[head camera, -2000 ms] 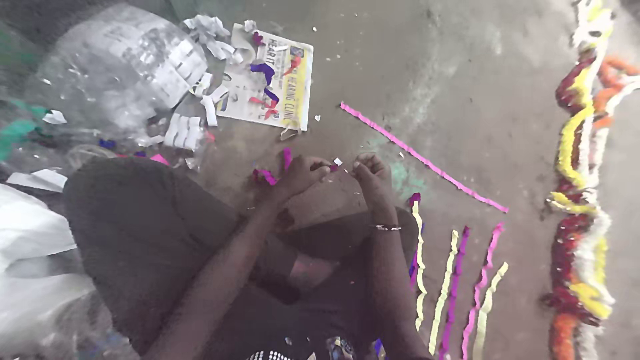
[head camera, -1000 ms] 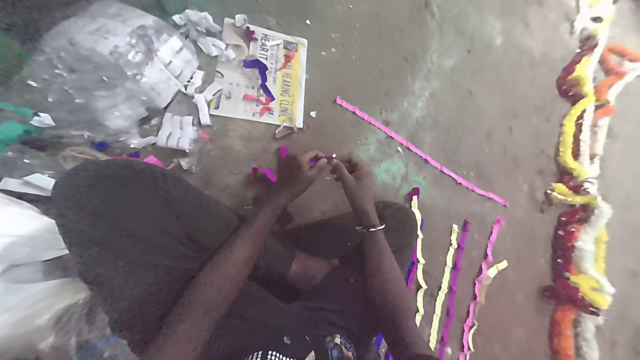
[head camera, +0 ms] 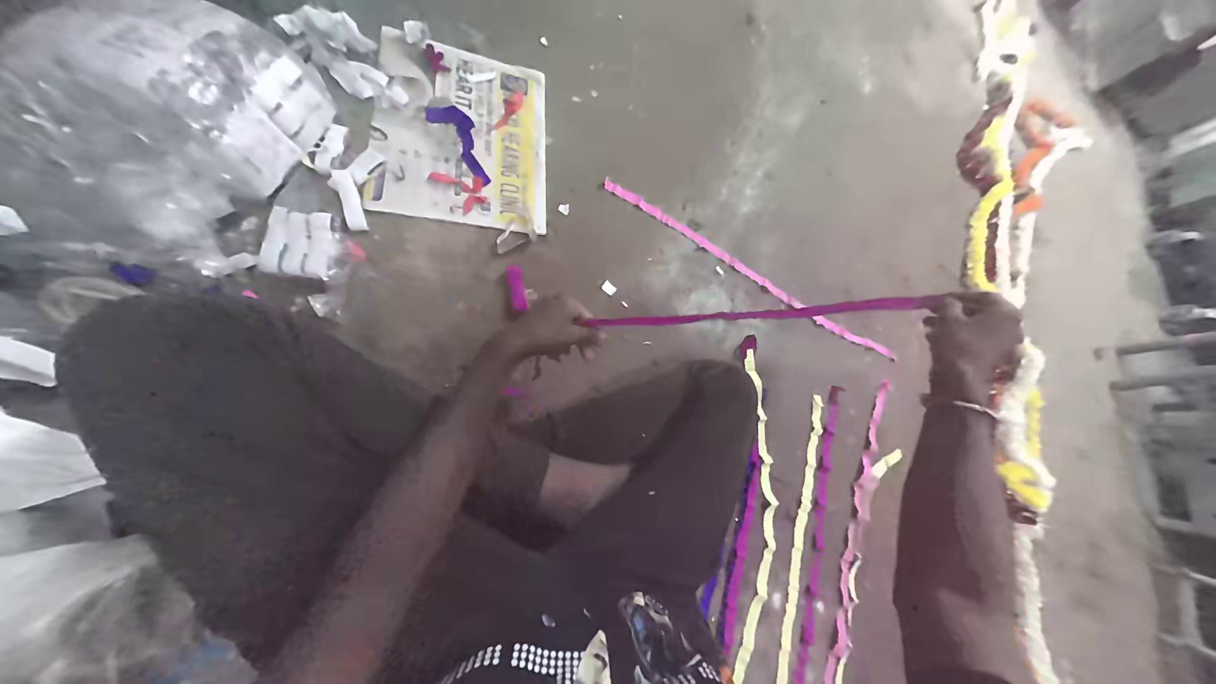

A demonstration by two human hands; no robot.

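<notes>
A magenta strip (head camera: 722,316) is stretched nearly level between my two hands. My left hand (head camera: 556,328) pinches its left end, with more magenta strip (head camera: 516,288) showing just beyond the fingers. At the right end my right hand (head camera: 974,328) is closed on the strip, over the edge of the long garland (head camera: 1007,237). A pink crimped strip (head camera: 703,242) lies slantwise on the floor and passes under the taut one. Several crimped strips in pale yellow (head camera: 800,532), magenta and pink lie side by side, left of my right forearm.
A printed sheet (head camera: 399,199) with purple and red scraps lies at the upper left, beside white paper pieces (head camera: 296,242) and a clear plastic bag (head camera: 190,95). My folded legs fill the lower left. Dark objects line the right edge.
My hands were close together over the floor; my right hand has moved far to the right, and the magenta strip is now drawn out between them.
</notes>
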